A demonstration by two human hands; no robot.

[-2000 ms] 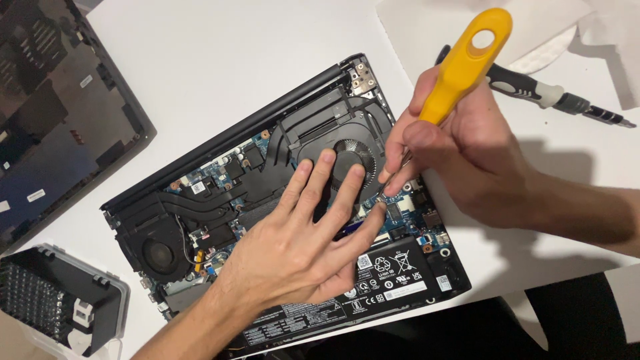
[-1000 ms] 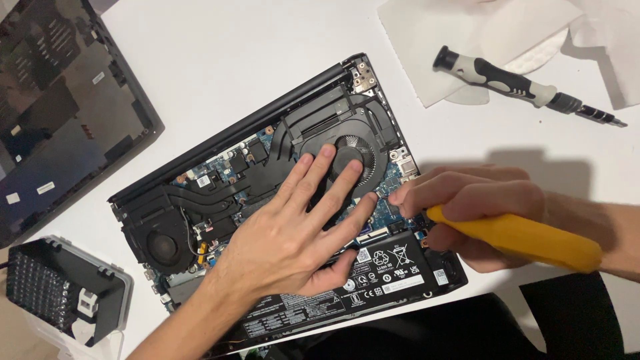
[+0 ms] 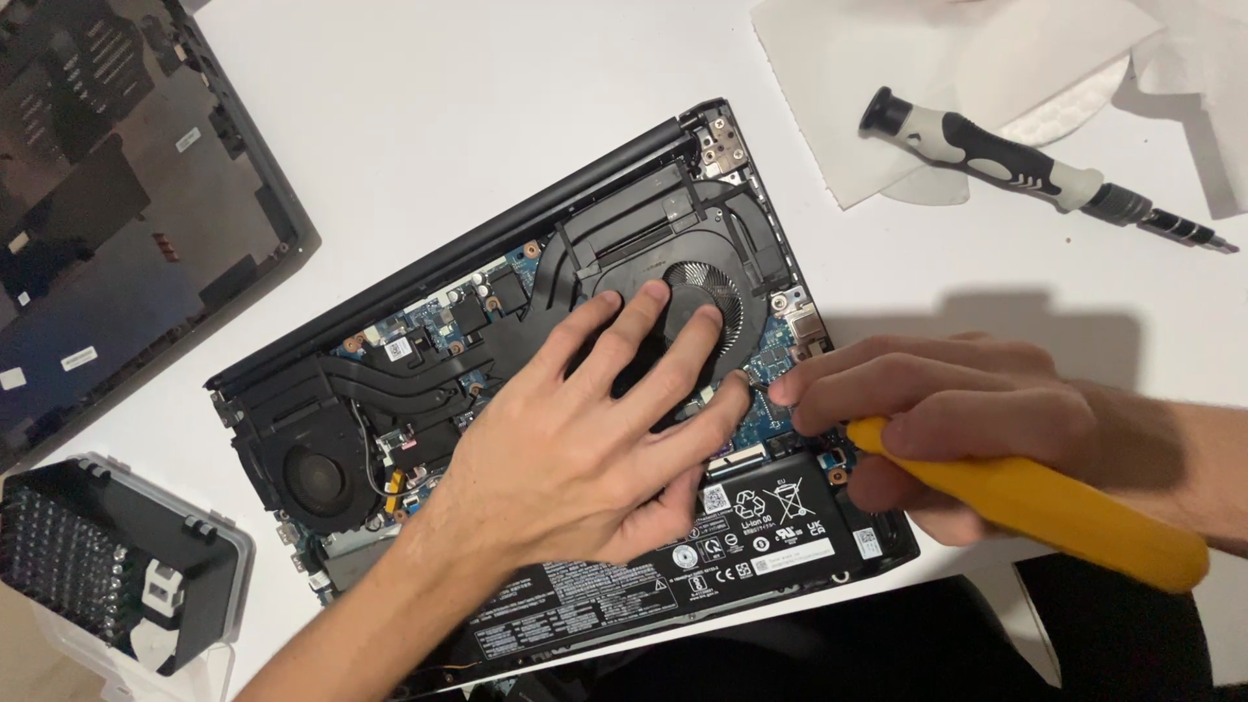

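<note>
An opened laptop chassis lies tilted on the white surface, showing its blue circuit board (image 3: 772, 365), dual-fan cooler and battery (image 3: 780, 517). My left hand (image 3: 604, 419) rests spread over the cooler, fingertips on the right fan (image 3: 717, 292) and little finger beside the board's edge. My right hand (image 3: 946, 419) holds a yellow-handled tool (image 3: 1053, 517), its handle pointing down to the right. The index fingertip of that hand is at the board, close to my left little finger. The tool's working end is hidden by my fingers. The left fan (image 3: 317, 480) is uncovered.
A grey and black screwdriver (image 3: 1014, 166) lies at the upper right, near white sheets (image 3: 829, 107). The laptop's bottom cover (image 3: 283, 214) is at the upper left. An open case of screwdriver bits (image 3: 210, 531) stands at the lower left.
The yellow handle, upright above my right hand two seconds ago, has swung down to the lower right. My left hand has stayed on the cooler.
</note>
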